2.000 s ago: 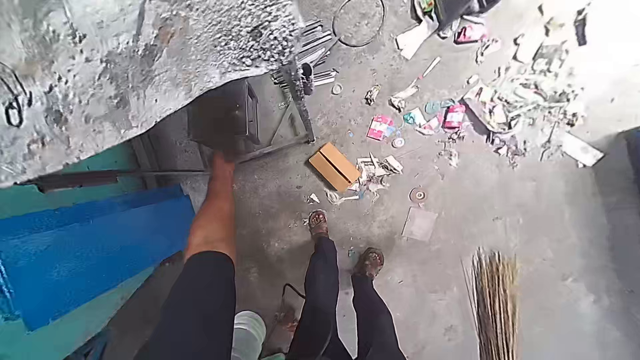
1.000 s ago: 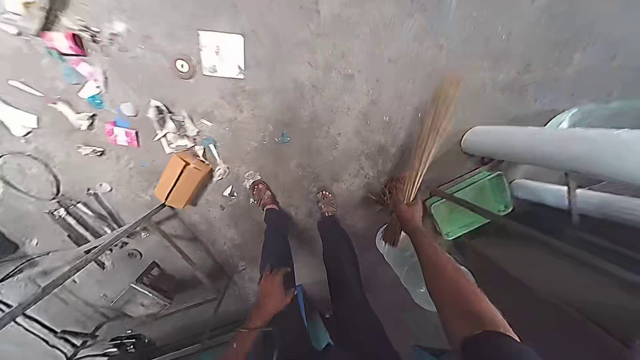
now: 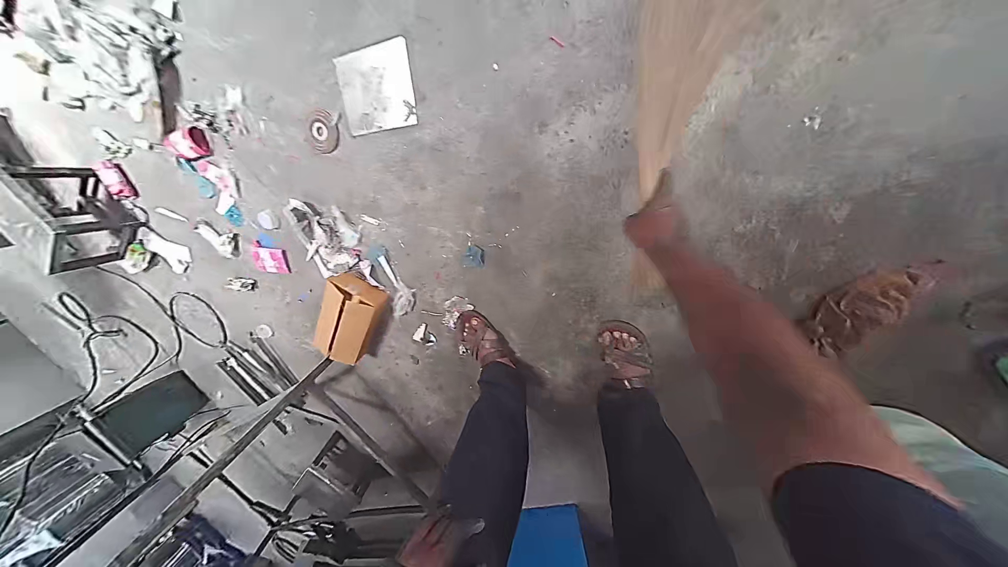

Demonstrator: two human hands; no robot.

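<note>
My right hand (image 3: 657,220) grips a stick broom (image 3: 677,87) near its bound end, and the bristles fan out toward the top of the view, blurred. Low in the view, beside my left trouser leg, is my left hand (image 3: 437,539); it is blurred, and its fingers cannot be made out. A brown cardboard box (image 3: 350,319) lies on the concrete floor left of my sandalled feet. Crumpled plastic and paper scraps (image 3: 327,240) lie just above the box. A small blue scrap (image 3: 474,255) is on the floor ahead of my feet.
Pink packets (image 3: 270,258) and a large litter pile (image 3: 102,55) are at the left. A white square sheet (image 3: 376,85) lies beside a round disc (image 3: 322,131). Metal frames (image 3: 213,472) and cables (image 3: 90,331) fill the lower left. A brown crumpled bag (image 3: 862,309) lies at the right.
The broom, on the floor two seconds ago and in my right hand one second ago, now reaches farther up the view. My left hand has moved lower. The view has shifted strongly.
</note>
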